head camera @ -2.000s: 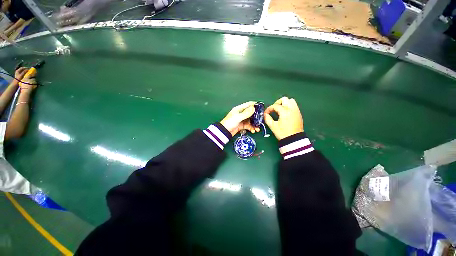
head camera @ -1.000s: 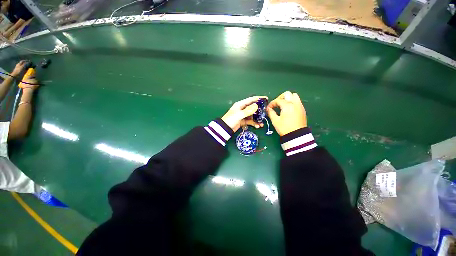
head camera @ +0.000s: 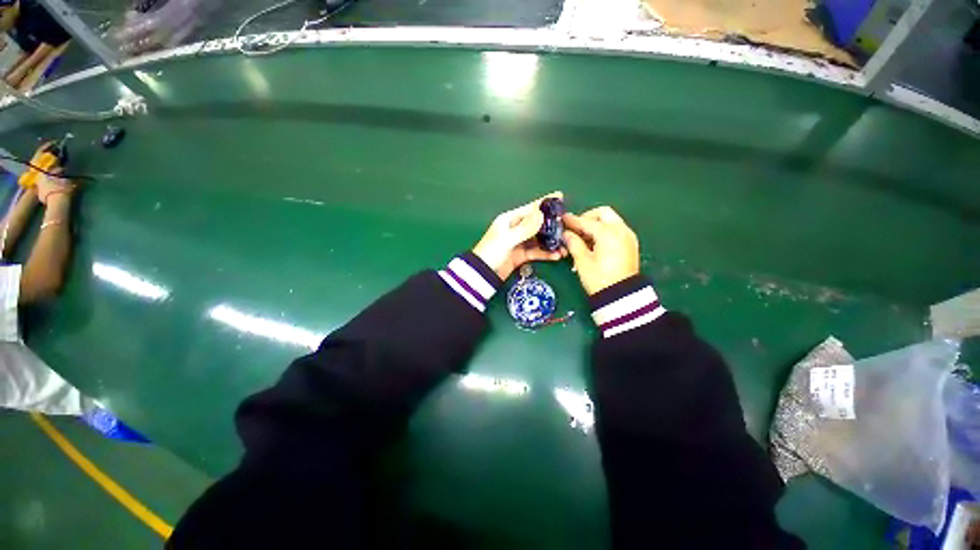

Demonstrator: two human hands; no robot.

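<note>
My left hand [head camera: 518,239] holds a small dark, rounded unit [head camera: 551,223] upright above the green belt. My right hand [head camera: 602,247] is at the right side of the unit, with its thumb and fingertips together against it; whether they pinch a small part or wire is too small to tell. A round blue disc with white spots [head camera: 531,303] hangs or lies just below my left hand, with a thin red lead at its right side. Whether the disc is joined to the held unit is unclear.
The glossy green belt [head camera: 322,236] spans the view. A clear parts bag with a white label [head camera: 892,430] lies at the lower right. At the left, another person's hands [head camera: 45,177] hold a yellow tool near a small dark piece [head camera: 113,136]. A white-edged shelf runs along the back.
The held unit is turned and slightly higher, and the white lead that hung from it no longer shows. My right hand has moved slightly left. The neighbour's tool has shifted left.
</note>
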